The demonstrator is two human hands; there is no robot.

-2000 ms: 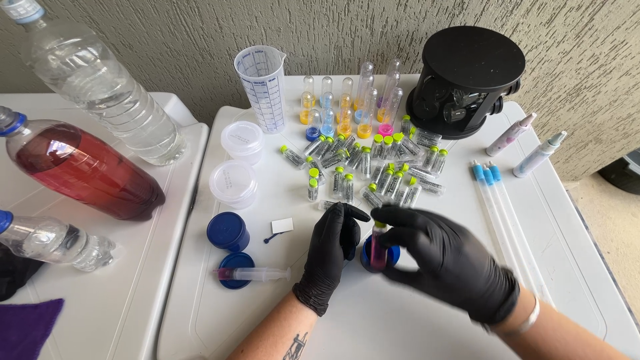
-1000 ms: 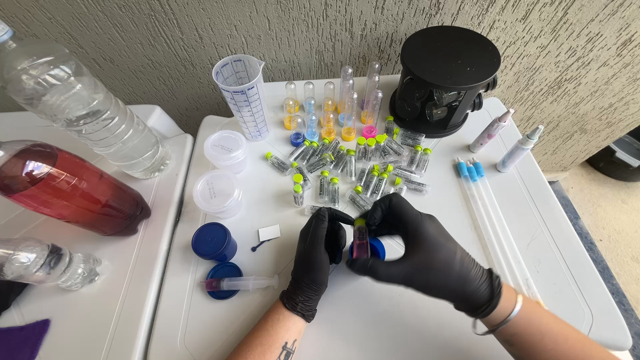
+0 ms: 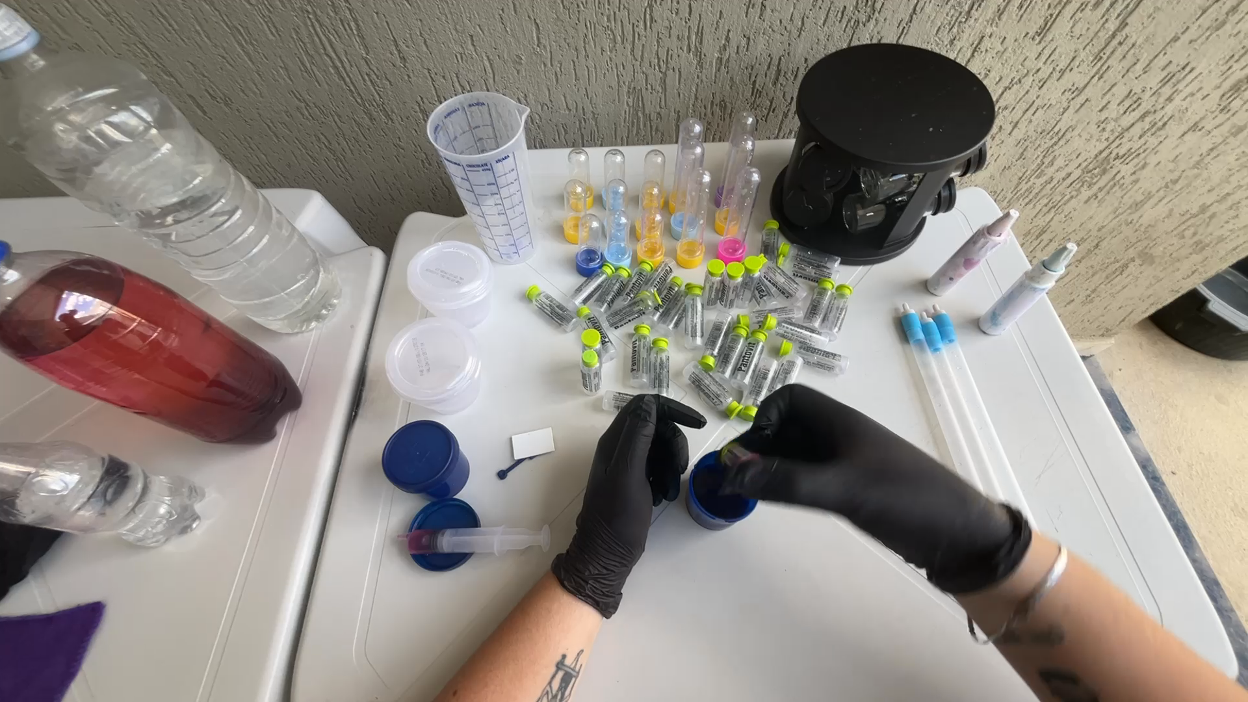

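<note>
Both hands wear black gloves. My right hand [image 3: 848, 478] holds a small vial with a yellow-green cap [image 3: 738, 458], blurred, above the rim of an open blue jar [image 3: 721, 497]. My left hand [image 3: 629, 478] rests just left of that jar, fingers curled; nothing shows in it. Beyond the hands lies a heap of small clear vials with yellow-green caps [image 3: 639, 353], some standing and some on their sides. To the left, a syringe with reddish liquid [image 3: 478, 542] lies across a blue lid [image 3: 444, 561], near a closed blue jar [image 3: 425, 458].
Behind stand a measuring cup [image 3: 487, 185], capped clear tubes [image 3: 651, 224] and a black cylindrical stand [image 3: 892, 107]. White-lidded tubs [image 3: 434, 361] and bottles, one with red liquid [image 3: 136, 341], are left. At right are two dropper bottles [image 3: 1024, 288] and long clear tubes [image 3: 941, 400].
One second ago the blue jar was tilted with the vial close in front of it; now the jar stands upright and my right hand has the vial above its rim.
</note>
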